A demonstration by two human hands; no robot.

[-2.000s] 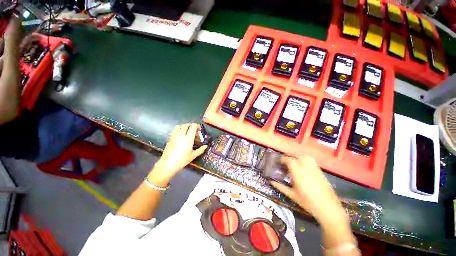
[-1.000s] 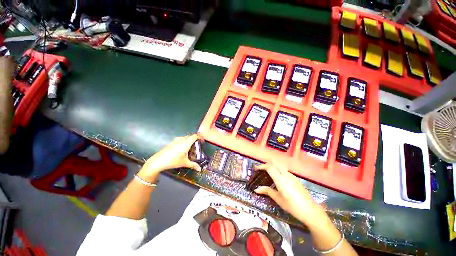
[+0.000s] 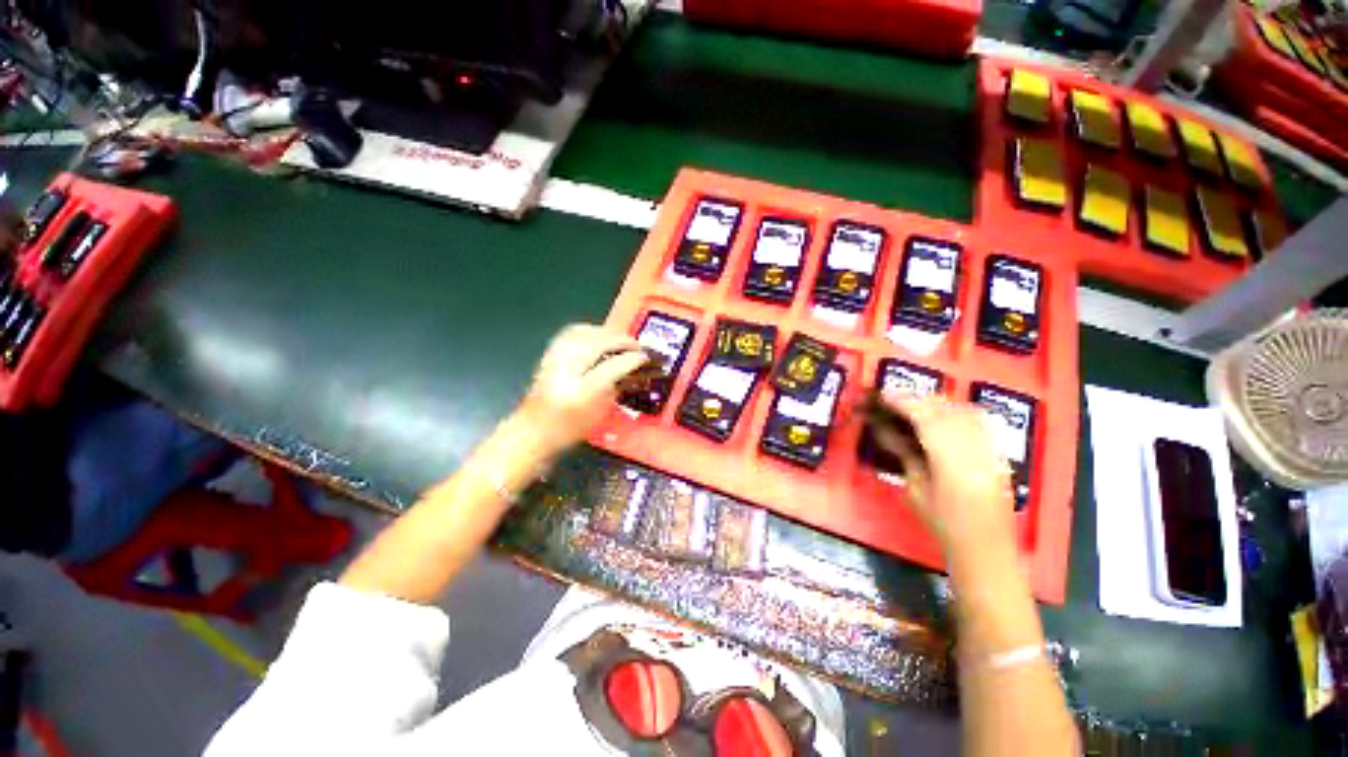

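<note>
A red-orange tray (image 3: pixel 828 496) holds closed black phones with white labels and gold marks in two rows. A small dark battery with a gold mark (image 3: pixel 744 345) lies on the second phone of the near row, and another (image 3: pixel 806 364) lies on the third. My left hand (image 3: pixel 574 388) is over the near-left pocket, fingertips closed on a small dark battery above the phone (image 3: pixel 664 339). My right hand (image 3: pixel 958 470) is slightly blurred over the fourth near pocket and holds a dark battery (image 3: pixel 892 429), partly hidden by its fingers.
Loose brownish batteries (image 3: pixel 686 521) lie in a row at the near edge. A smartphone (image 3: pixel 1189 521) on white paper and a fan (image 3: pixel 1301 396) are at right. A tray of yellow-faced phones (image 3: pixel 1106 198) is behind. Another red tray (image 3: pixel 126 222) is at left, a monitor (image 3: pixel 444 45) at back left.
Both hands have moved up from the near edge to over the tray's near row. Two dark batteries now lie on phones there. The view has shifted slightly.
</note>
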